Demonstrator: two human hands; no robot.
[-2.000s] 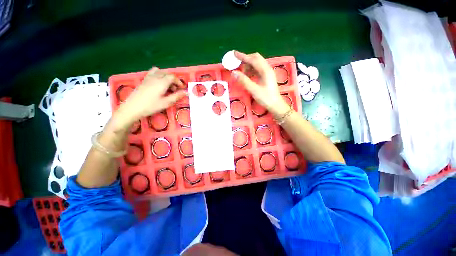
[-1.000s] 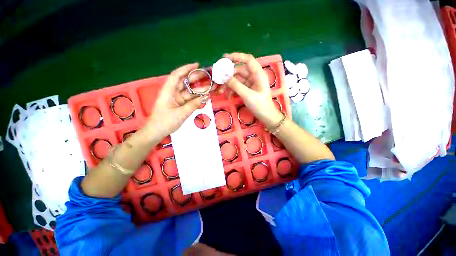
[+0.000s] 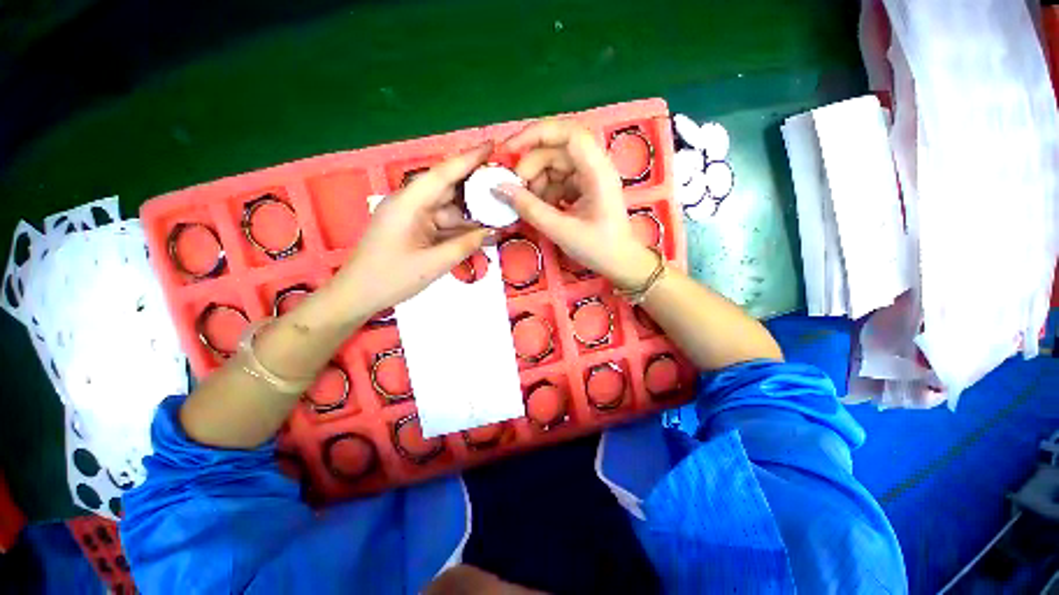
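A white round sticker (image 3: 492,195) is held between my hands above the tray's back part, and it covers the metal ring that it lies against. My left hand (image 3: 432,221) grips the ring's edge from the left. My right hand (image 3: 557,186) holds the sticker, its thumb on the white face. The red-orange tray (image 3: 337,207) holds dark and silvery rings in square pockets; one back-row pocket shows no ring. A white adhesive sheet (image 3: 461,349) lies on the tray below my hands, with a round hole near its top.
Spent backing sheets with holes (image 3: 110,337) lie left of the tray. White discs (image 3: 704,169) lie by its right corner. A stack of white strips (image 3: 854,209) and large white interleaf sheets (image 3: 981,174) are farther right. A gridded tray (image 3: 102,552) is at lower left.
Two seconds ago my left hand was over the tray without a visible ring. It then raised a ring, and my right hand has since brought the sticker over that ring.
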